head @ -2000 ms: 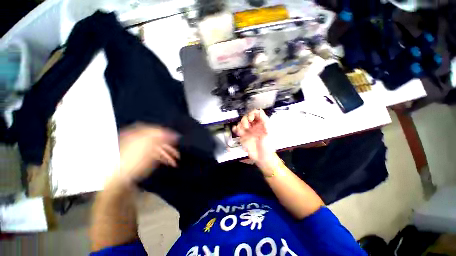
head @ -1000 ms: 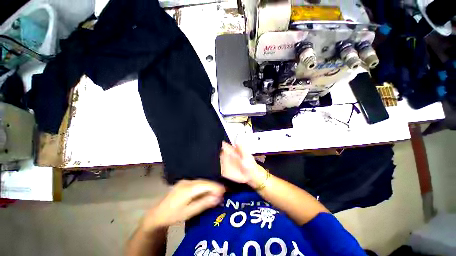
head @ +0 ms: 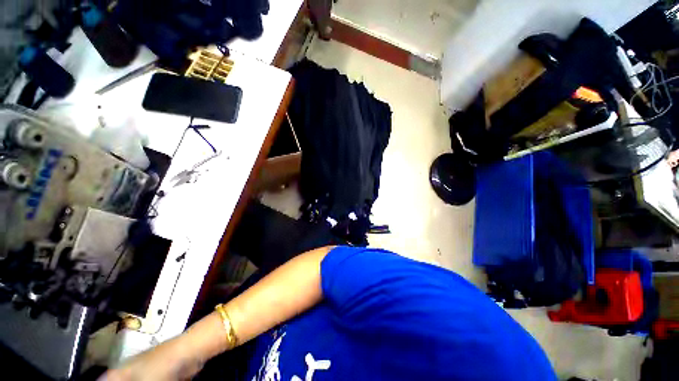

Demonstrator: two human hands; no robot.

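The overlock machine (head: 82,186) is at the left, with round tension knobs and blue lettering. Dark cloth (head: 141,271) lies under its front end. My right hand (head: 141,366) is low at the left, cut off by the bottom edge; its fingers do not show, so I cannot tell if it holds anything. My left hand is not in view. A thick black garment bundle (head: 339,141) with ragged ends hangs beside the table's right edge.
On the white table (head: 260,85) lie a phone (head: 192,97), brass-coloured bobbins (head: 209,65), thin dark tools and dark blue-ended items. To the right are a blue crate (head: 506,212) holding dark cloth, a red stool (head: 622,298) and another workstation.
The view has swung right, towards the floor and crate. The black garment piece on the table and my left hand have left view. My right hand is now cut off low at the left.
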